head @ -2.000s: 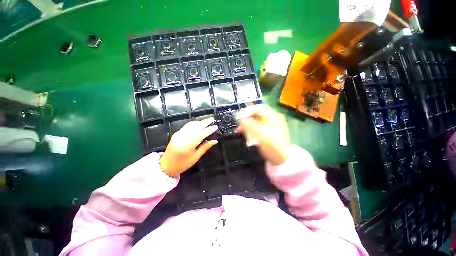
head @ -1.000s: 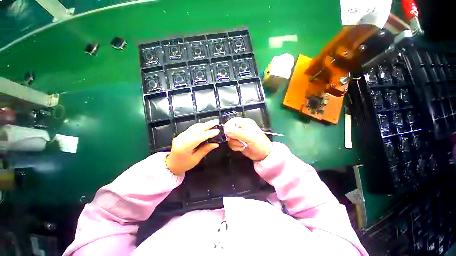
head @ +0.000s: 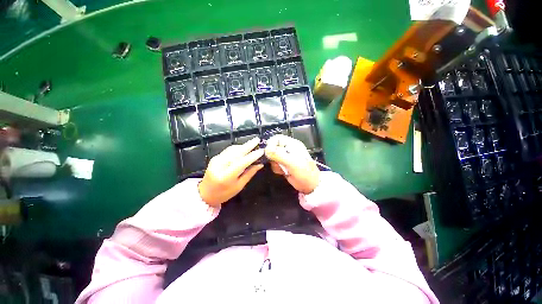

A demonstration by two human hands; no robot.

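Note:
A black compartment tray (head: 167,110) lies in front of me; its two far rows hold black square modules (head: 236,83) and the third row's pockets are bare. My left hand (head: 230,173) and my right hand (head: 293,162) meet over the tray's nearer part, fingertips close together. Between them is a small dark module (head: 265,144), mostly hidden by my fingers. My right hand also holds a thin, light slim tool (head: 284,169), perhaps tweezers, whose end sticks out to the right.
An orange press fixture (head: 390,126) stands right of the tray, with a white paper label (head: 440,9) on top. A cream block (head: 333,78) sits between them. Stacked black trays (head: 475,133) are at the far right. Loose modules (head: 122,50) lie at the upper left.
Two seconds ago my right hand was blurred and further right, with the module showing between my hands. It has since closed in beside my left fingertips. The last second shows little hand movement.

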